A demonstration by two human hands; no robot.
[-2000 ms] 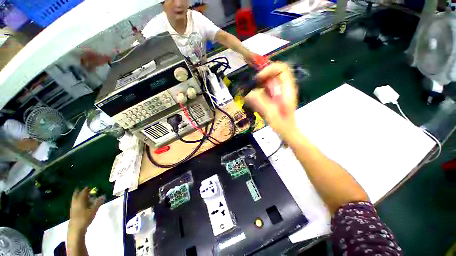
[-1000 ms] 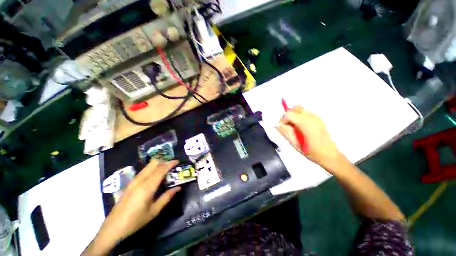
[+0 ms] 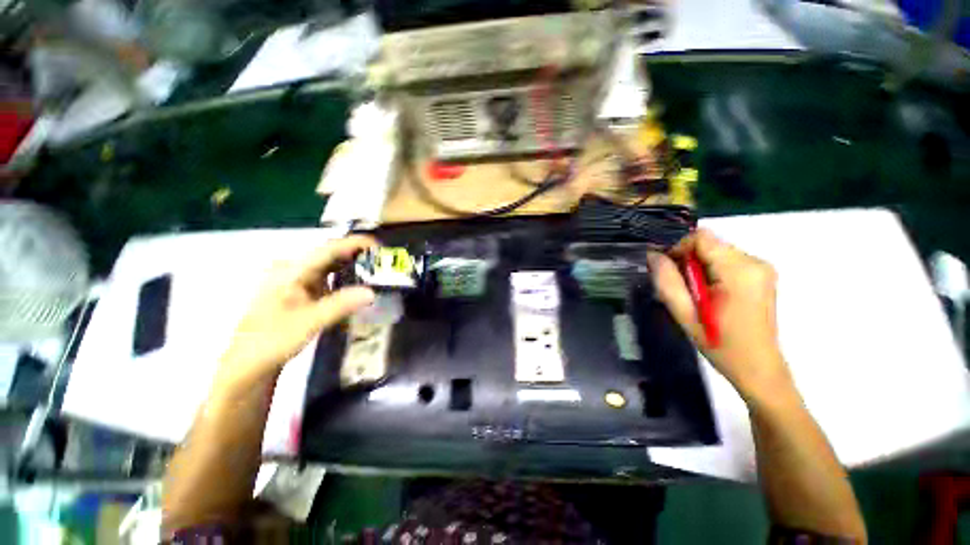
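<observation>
My left hand holds a small charger circuit board with a yellow block, over the left rear of the black fixture panel. My right hand holds a red pen-shaped tool at the panel's right rear edge. Its fingertips are near dark thin leads; whether they touch them is unclear. White socket strips and small green boards under clear plastic sit on the panel. The frame is blurred.
Beige-grey instruments stand behind on a wooden board, with black cords and a loose red piece. A phone lies on the left white sheet. Another white sheet lies at right. A fan is at far left.
The view has turned. My left hand has lifted the board from the middle socket strip and moved it left to the rear. My right hand has moved to the panel's rear edge, still holding the red tool.
</observation>
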